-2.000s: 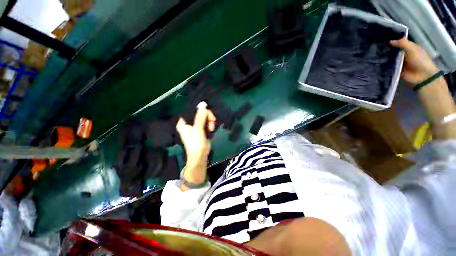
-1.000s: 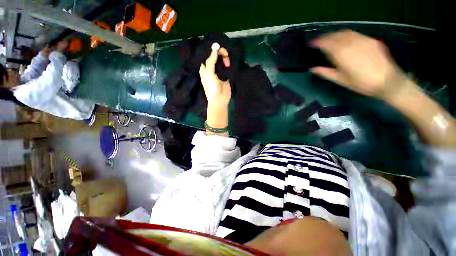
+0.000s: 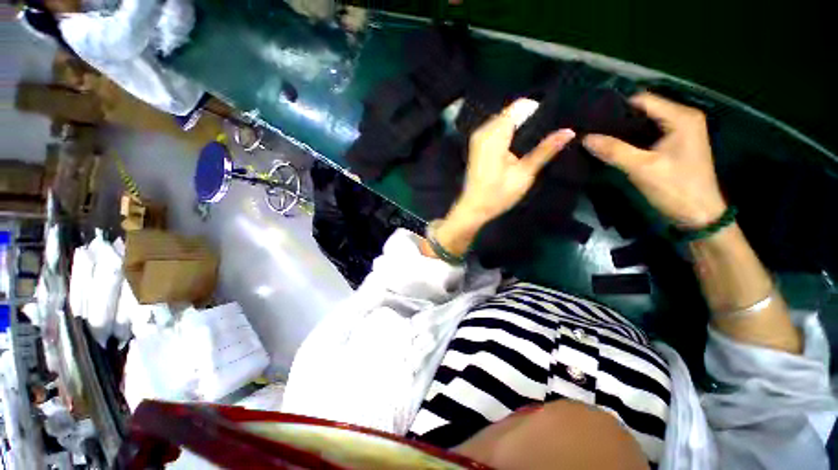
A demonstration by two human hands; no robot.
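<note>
Black foam inserts (image 3: 395,124) lie in a heap on the green bench top (image 3: 248,55). My left hand (image 3: 501,165), with a white covering on one fingertip, and my right hand (image 3: 669,161) are over the heap with their thumbs close together. Both hands are on a black foam insert (image 3: 588,115) between them; its outline blends into the dark foam around it. Small black foam cut-outs (image 3: 621,284) lie on the bench near my body.
Another person in a pale sleeve (image 3: 119,46) is at the far left end of the bench. A blue round stool (image 3: 213,172) and a cardboard carton (image 3: 170,266) stand on the grey floor. A black plastic bag (image 3: 354,220) is below the bench edge.
My right hand has let go of the white-edged tray and come in beside my left hand. Both hands now hold foam. The view has turned, and the orange boxes are out of it.
</note>
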